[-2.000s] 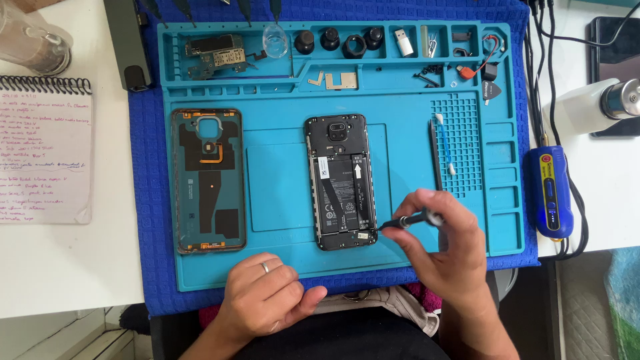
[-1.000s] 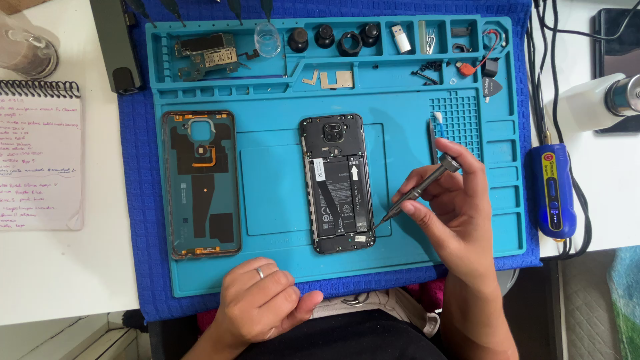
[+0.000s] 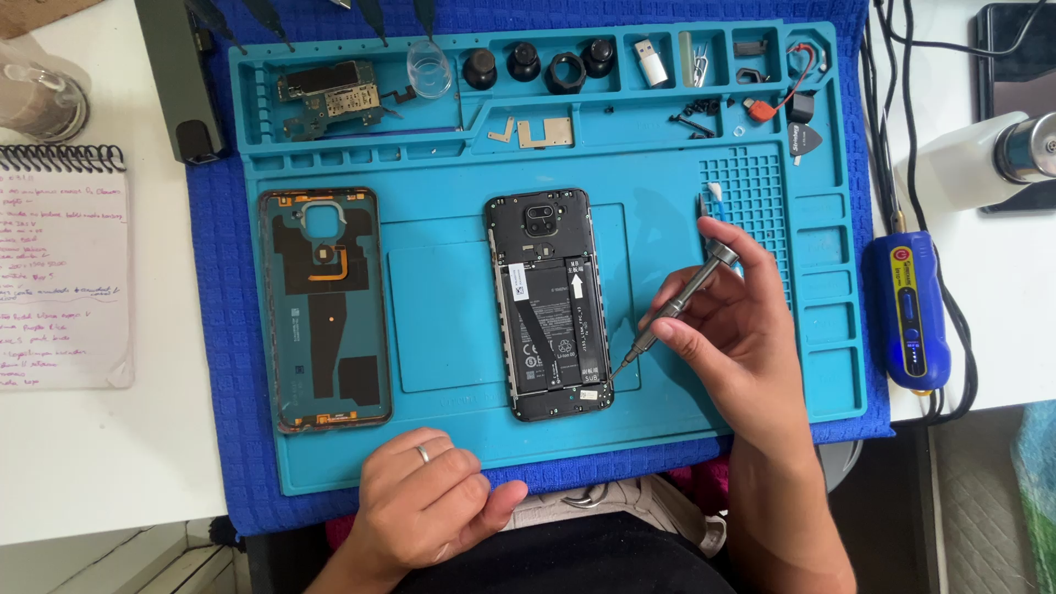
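Note:
An opened smartphone (image 3: pixel 549 305) lies upright in view on the teal silicone repair mat (image 3: pixel 445 445), its battery and camera module exposed. My right hand (image 3: pixel 734 338) grips a slim metal precision screwdriver (image 3: pixel 678 301), whose tip is at the phone's lower right edge; whether it touches a screw cannot be told. My left hand (image 3: pixel 429 495), with a ring on one finger, rests loosely curled at the mat's front edge and holds nothing visible. To the left of the phone lies its detached back cover (image 3: pixel 330 330), inner side up.
Mat compartments hold a circuit board (image 3: pixel 342 91), a clear round cup (image 3: pixel 429 69), black screwdriver-like caps (image 3: pixel 479 69), small screws (image 3: pixel 701 107) and a USB adapter (image 3: pixel 651 64). A blue handheld tool (image 3: pixel 912 313) and bottle (image 3: pixel 965 165) stand right; a spiral notebook (image 3: pixel 62 272) lies left.
The screwdriver in my right hand has changed its tilt since the earliest frame, and more of its shaft shows. My left hand stays at the mat's front edge.

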